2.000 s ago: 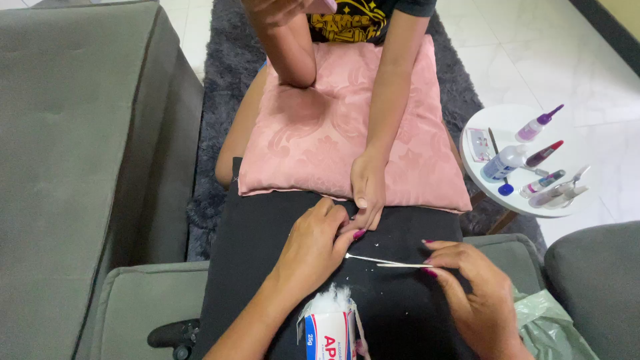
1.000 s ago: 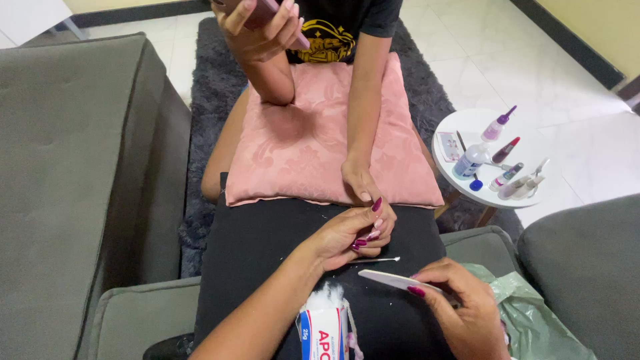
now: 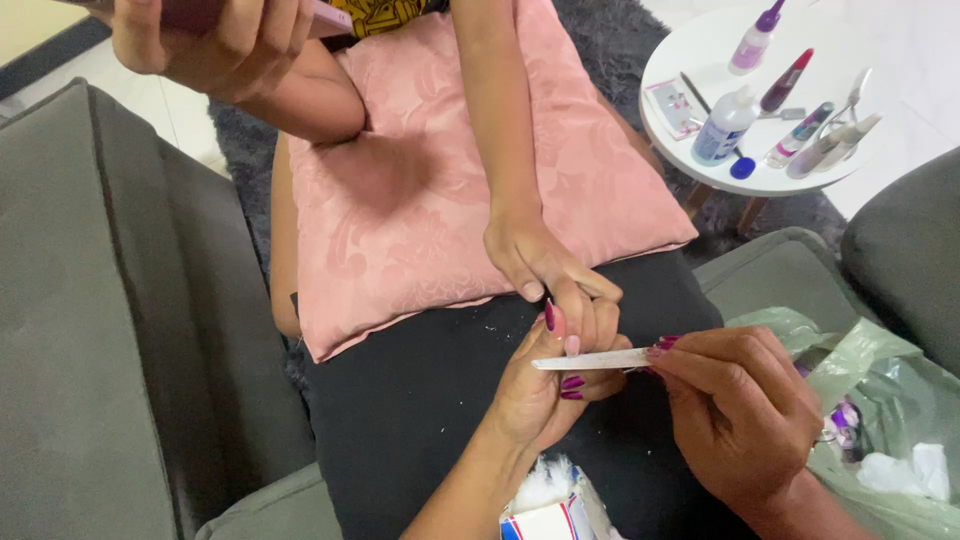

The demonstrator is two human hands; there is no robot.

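My left hand point(image 3: 536, 382), with dark magenta nails, holds the fingers of another person's hand point(image 3: 551, 262) over the black padded surface point(image 3: 420, 420). In my right hand point(image 3: 739, 405) a white nail file point(image 3: 589, 360) is pinched between thumb and fingers. The file points left and lies across the other person's fingertips, at or very near one nail. Below my left wrist stands an open box of cotton wool point(image 3: 551, 510), white tufts showing at its top. The other person's forearm rests on a pink patterned cushion point(image 3: 450, 165).
A round white side table point(image 3: 810, 180) at the upper right holds several bottles, a blue cap point(image 3: 742, 167) and small tools. A green translucent plastic bag point(image 3: 877, 360) lies at the right. Grey sofa parts point(image 3: 67, 300) flank both sides. The person's other hand point(image 3: 225, 45) holds a phone point(image 3: 330, 19).
The nail file has come up to the other person's fingertips. Two seconds ago my right hand held a thin white stick instead. The view has moved closer.
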